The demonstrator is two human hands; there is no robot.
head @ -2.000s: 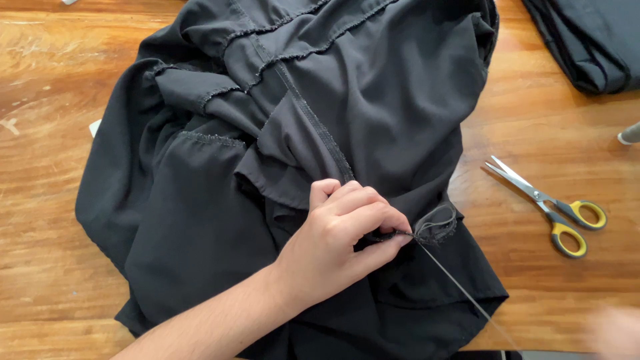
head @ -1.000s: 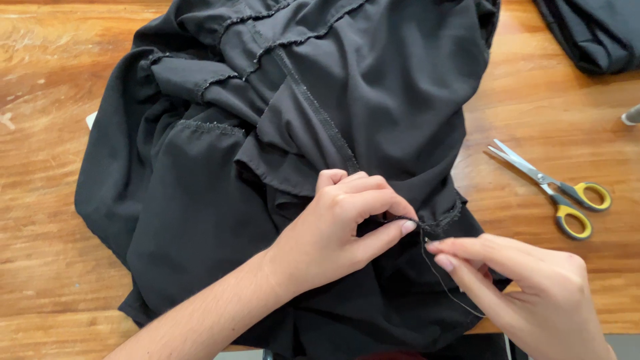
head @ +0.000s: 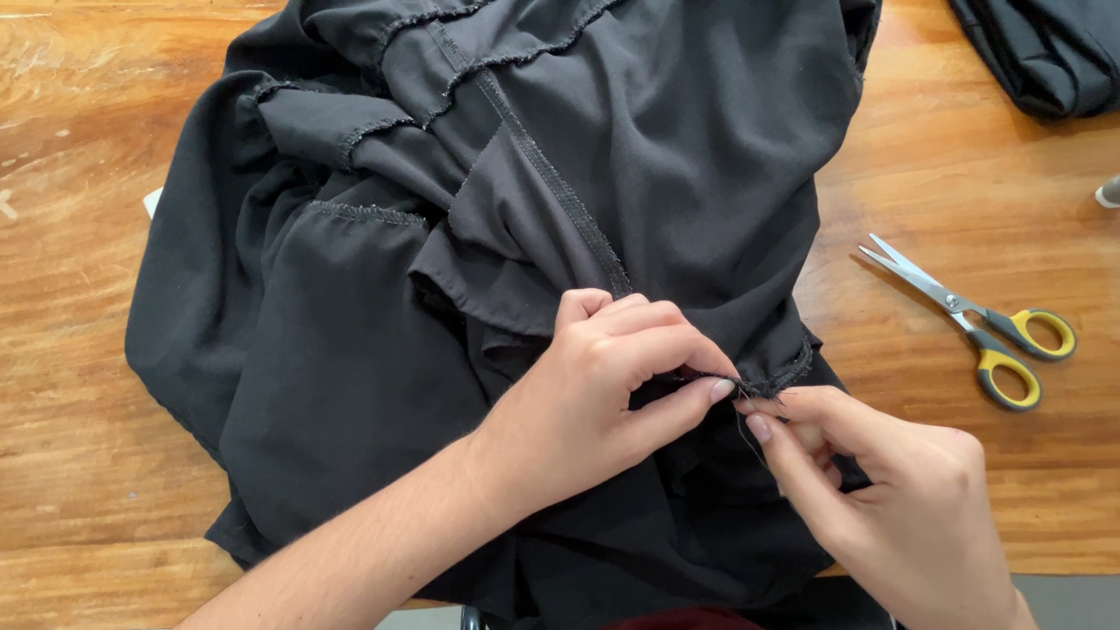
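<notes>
A black fabric garment [head: 700, 175] with overlocked seams lies bunched across the middle of the view. My left hand [head: 612, 376] pinches a frayed seam edge of it between thumb and forefinger, right of and below the centre. Just beside those fingertips, the thumb and forefinger of my right hand [head: 875, 472] meet at the same edge. A thin dark thread [head: 742, 430] loops down from that spot. My right fingertips are closed on something very small at the edge; whether it is a needle I cannot tell.
Scissors [head: 954, 302] with yellow and grey handles lie with blades slightly apart on the wooden table [head: 945, 192], right of the garment. Folded black fabric [head: 1050, 52] is at the top right corner. A small light-coloured object [head: 1109, 192] shows at the right edge.
Two seconds ago my right hand was a blur at the lower right, with the thread drawn taut; it has come in to the seam edge, and the thread now hangs slack.
</notes>
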